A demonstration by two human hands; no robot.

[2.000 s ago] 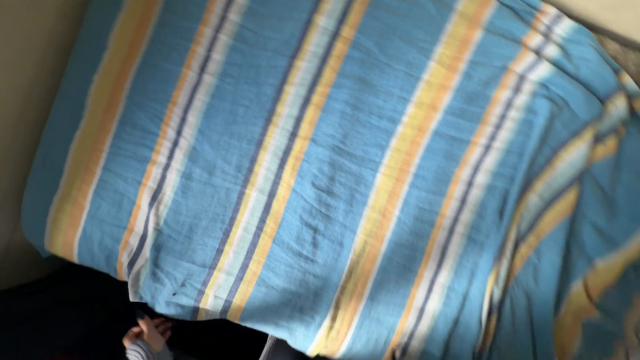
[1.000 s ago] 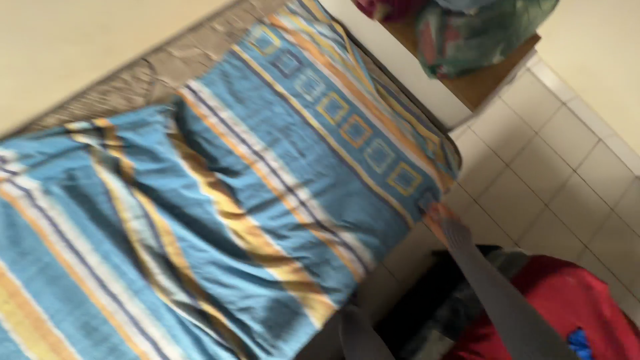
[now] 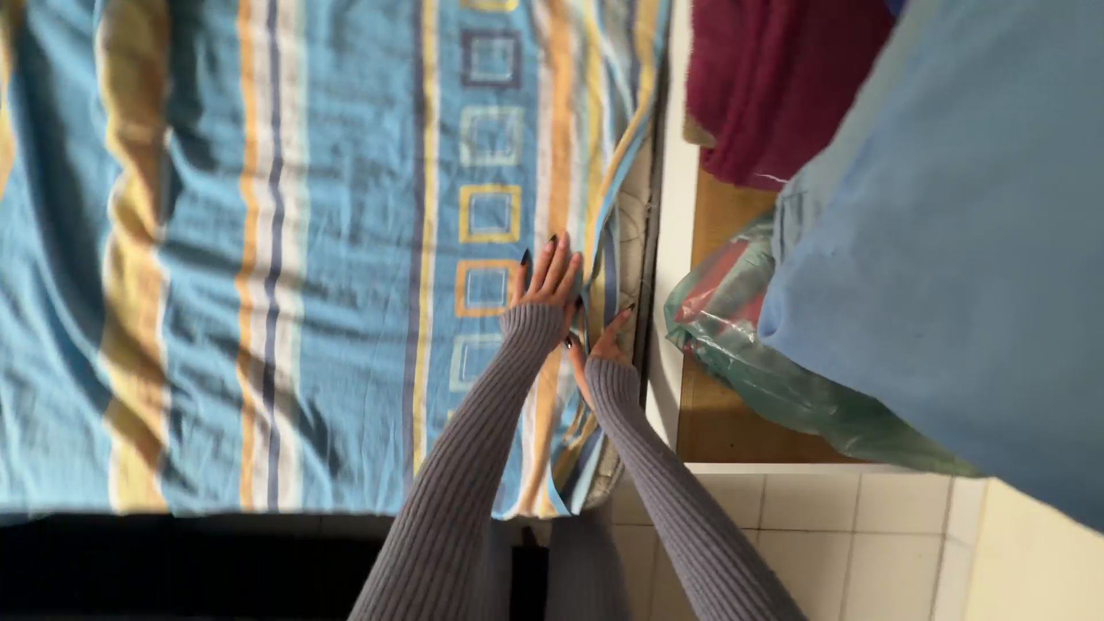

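A blue bed sheet (image 3: 354,216) with yellow, orange and white stripes and a row of squares covers a mattress (image 3: 634,207), whose bare edge shows at the right. My left hand (image 3: 546,276) lies palm down on the sheet near that edge, fingers apart. Beside it, my right hand (image 3: 608,341) is at the folded rim of the sheet, along the mattress edge; the folds partly hide its fingers, so its grip is unclear. Both forearms wear grey ribbed sleeves.
Right of the bed stands a wooden surface (image 3: 729,414) with a white edge, bearing a green translucent plastic bag (image 3: 776,388), dark red cloth (image 3: 776,86) and light blue fabric (image 3: 940,259). Pale floor tiles (image 3: 811,543) lie below. A dark area borders the bed's near side.
The view has turned strongly. Both hands are now together at the sheet's right edge; one second ago, one hand was at the corner of the sheet.
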